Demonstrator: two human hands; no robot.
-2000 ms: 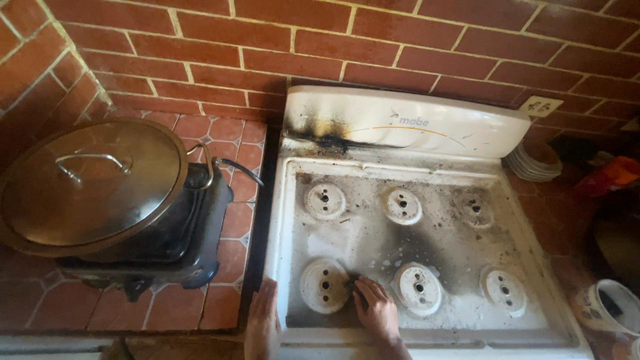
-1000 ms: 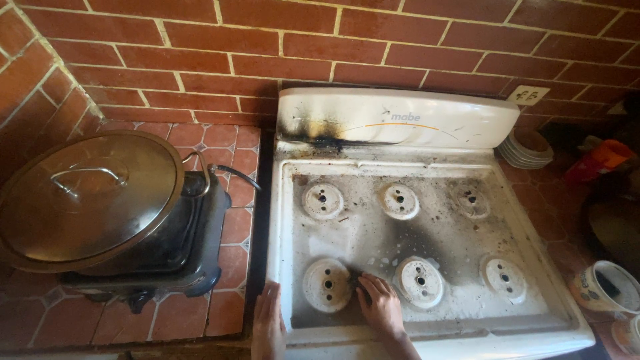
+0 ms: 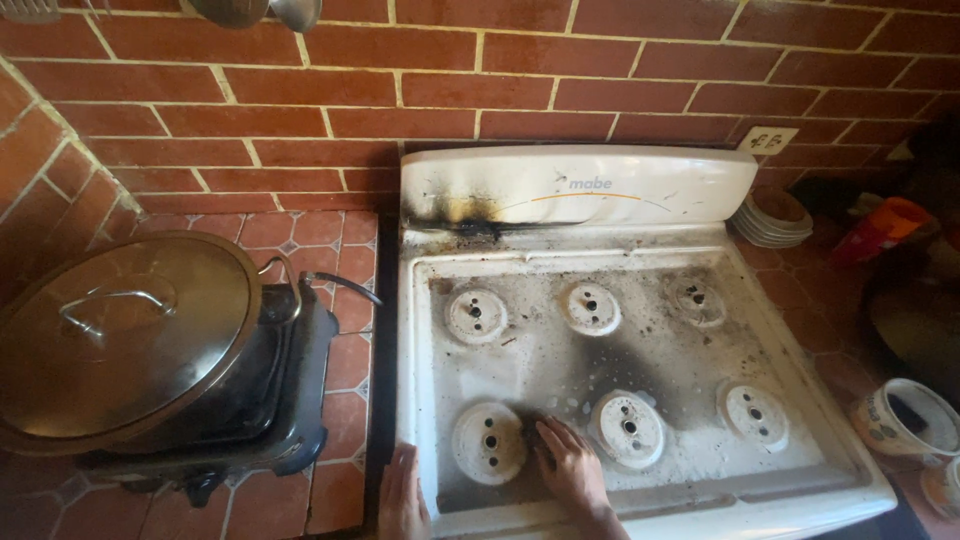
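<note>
A white mabe gas stove top [image 3: 510, 375] shows bare burner bases, grime, and a scorched patch on its backguard [image 3: 577, 184]. My right hand [image 3: 570, 465] lies with bent fingers on the cooktop between the front left burner base [image 3: 490, 442] and the front middle burner base [image 3: 630, 427]. Something dark is at its fingertips; whether that is a scrubbing pad or soot is unclear. At the stove's front left edge, my left hand [image 3: 401, 495] rests with fingers extended and nothing visible in it. The undersides of both hands are hidden.
Left of the stove, a large lidded metal pot [image 3: 135, 337] sits on a portable burner [image 3: 292, 420] on the tiled counter [image 3: 346, 420]. On the right are stacked plates [image 3: 772, 217], a red-orange cup [image 3: 885, 225] and a white tub [image 3: 904, 420]. Utensils [image 3: 296, 11] hang above.
The view has shifted, bringing hanging utensils into sight. Both hands stay in about the same places on the stove.
</note>
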